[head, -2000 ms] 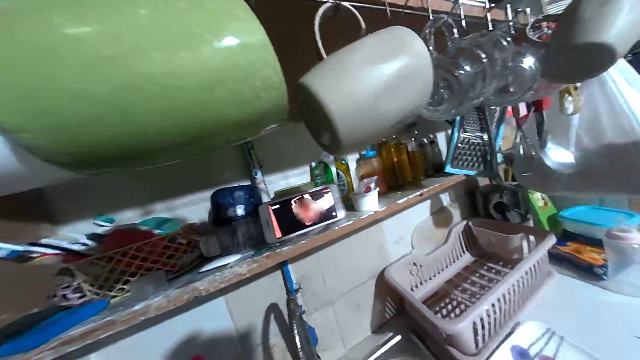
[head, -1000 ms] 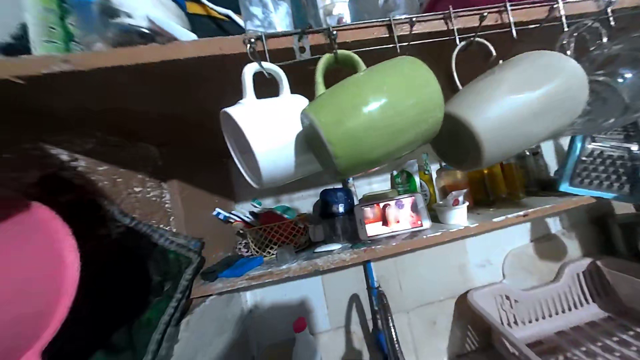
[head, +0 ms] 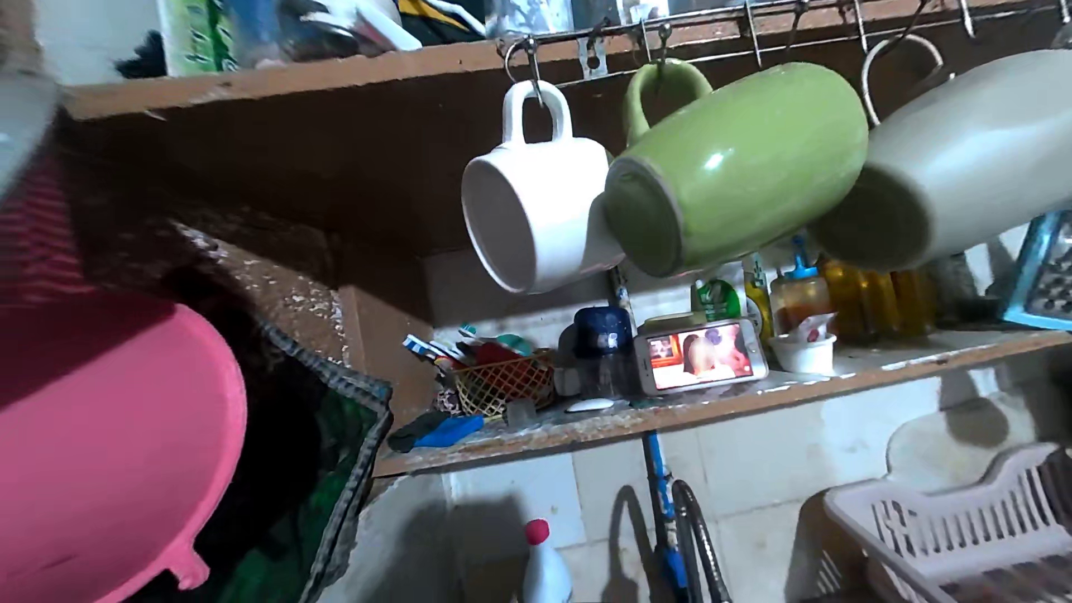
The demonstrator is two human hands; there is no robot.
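Note:
Neither my left hand nor my right hand shows in the head view. A white mug (head: 557, 209), a green mug (head: 745, 167) and a grey mug (head: 988, 159) hang from hooks under the upper shelf. Below them, a phone (head: 702, 356) with a lit screen leans on the lower shelf beside a dark-blue-lidded jar (head: 603, 352). A woven basket (head: 502, 381) holding toothbrushes stands left of the jar. To the phone's right are a small white cup (head: 804, 353) and a squeeze bottle with a blue cap (head: 800, 293).
A large pink plastic basin (head: 109, 452) fills the lower left, near a dark green cloth (head: 335, 469). The curved faucet (head: 699, 536) rises below the lower shelf (head: 586, 429). At the lower right is a plastic dish rack (head: 963, 519); a white bottle with a red cap (head: 546, 569) stands low at centre.
The view has swung left, bringing the white mug and pink basin into sight. The picture on the phone's screen has changed.

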